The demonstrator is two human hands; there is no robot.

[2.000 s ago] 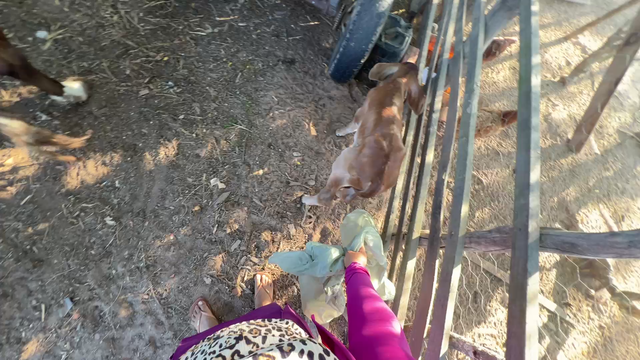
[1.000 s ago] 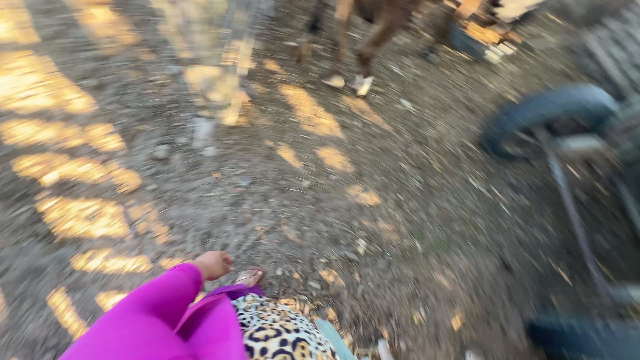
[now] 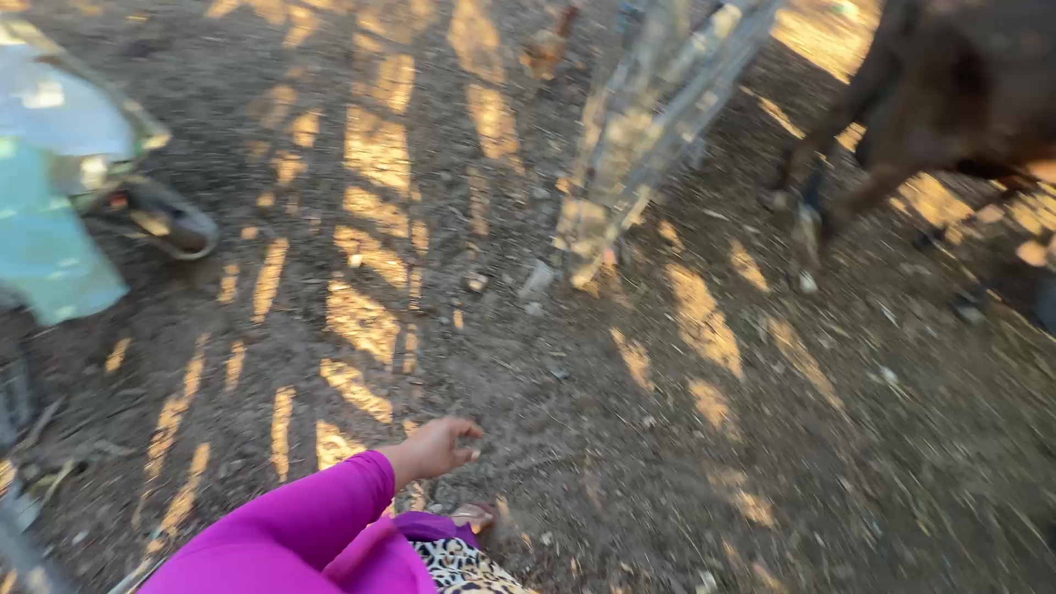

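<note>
My left hand (image 3: 441,448), at the end of a magenta sleeve, hangs over the dirt ground at the lower middle. Its fingers are slightly curled and apart, and it holds nothing. Close below it show a sandalled foot (image 3: 474,516) and leopard-print cloth (image 3: 466,565). My right hand is out of the frame, so what it holds is hidden.
A brown animal (image 3: 965,99) with hooves stands at the upper right. A weathered tree trunk or post (image 3: 652,140) rises at the upper middle, with a blurred small brown animal (image 3: 544,51) left of it. A wheelbarrow-like object (image 3: 177,223) with pale green cloth (image 3: 58,231) is at the left.
The view has swung strongly away from the wooden fence and the light-brown calf-like animal. Two seconds ago a hand gripped pale green bags; they are not seen in that hand's place now.
</note>
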